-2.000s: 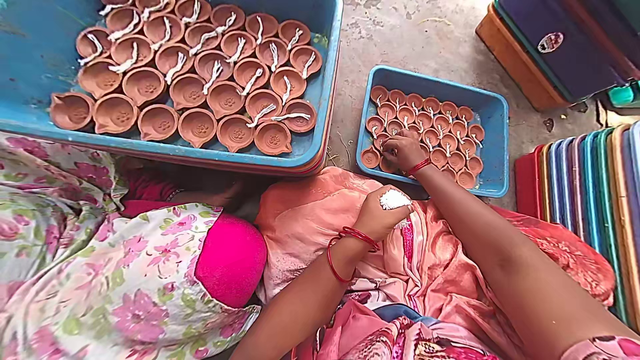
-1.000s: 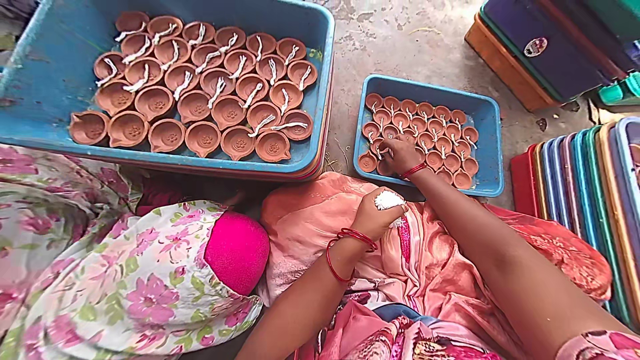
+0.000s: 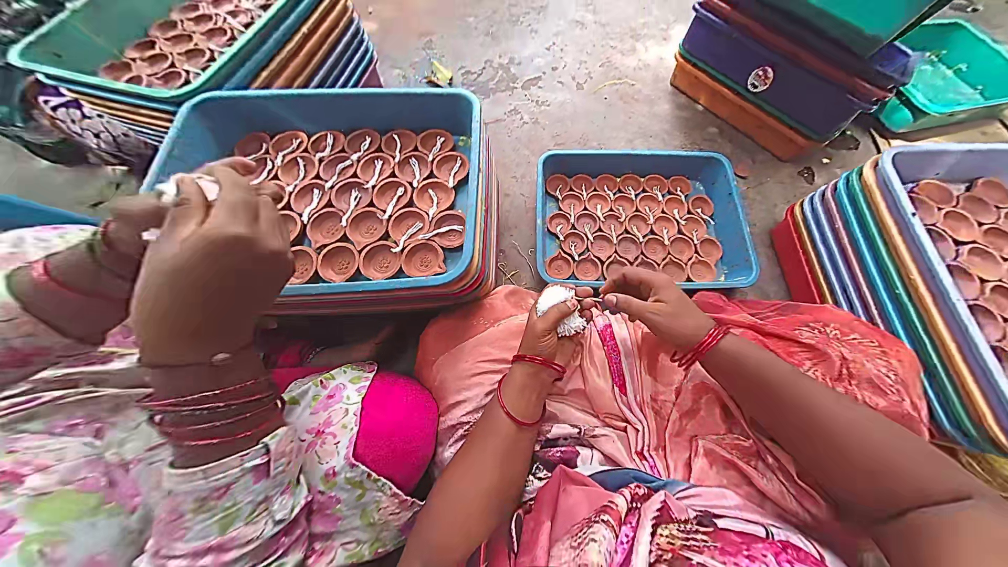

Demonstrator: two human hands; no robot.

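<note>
My left hand [image 3: 549, 327] grips a bundle of white cotton wicks [image 3: 561, 310] above my lap. Close beside it, my right hand [image 3: 652, 305] pinches what looks like the end of a single wick at the bundle's edge. Just beyond both hands lies a blue plastic tray [image 3: 746, 228] holding rows of small clay lamps [image 3: 628, 247]. White wicks lie in many of these lamps; several in the nearest row show none. Red bangles circle both of my wrists.
At left, a co-worker's hands [image 3: 213, 244] hold white wicks over a larger blue tray [image 3: 472, 181] of clay lamps, on a stack. More stacked trays [image 3: 882, 236] with lamps stand at right. Dark blue tubs [image 3: 776, 71] and a green tray [image 3: 291, 16] are farther back.
My right hand has moved back from the lamps in the small tray to the wick bundle in my left hand. The co-worker's hands have come into view over the larger tray.
</note>
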